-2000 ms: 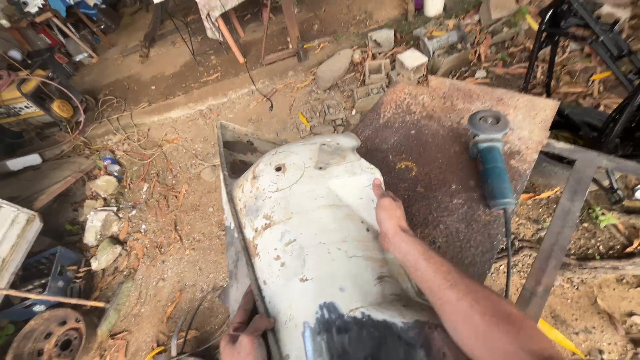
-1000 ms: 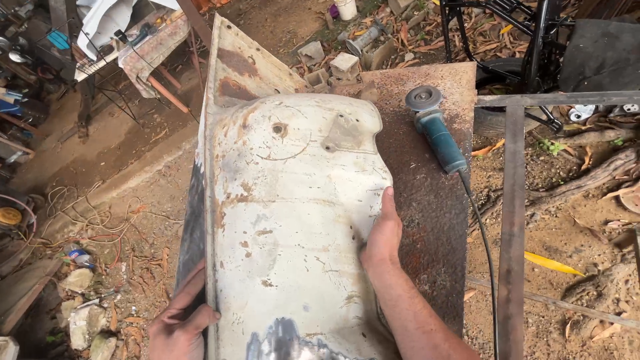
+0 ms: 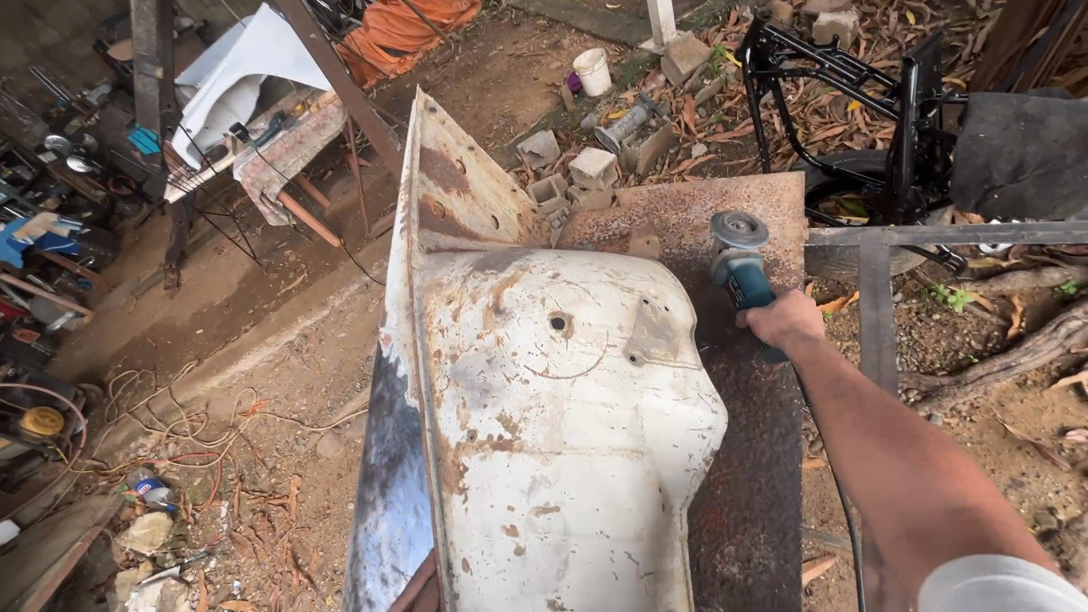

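Observation:
A rusty, white-painted sheet-metal vehicle panel [image 3: 578, 425], with a raised rounded section and a flanged left edge, lies on a rusted steel plate [image 3: 748, 476]. My right hand [image 3: 784, 321] is closed around the body of a teal angle grinder [image 3: 748, 280], which rests on the plate right of the panel, its disc end pointing away from me. The grinder's black cord runs down past my forearm. At the bottom edge of the view, my left hand [image 3: 419, 588] shows only in part beside the panel's left flange; its grip is hidden.
A metal frame [image 3: 875, 323] adjoins the plate on the right, with a black motorcycle frame [image 3: 905, 110] behind it. Broken concrete blocks [image 3: 593, 168] lie past the plate. At the upper left, a cloth-covered table [image 3: 293, 153] holds a white panel. Loose cords [image 3: 229, 416] lie on the dirt.
My right hand has left the panel's right edge and taken hold of the grinder. My left hand is lower at the left flange, mostly out of view.

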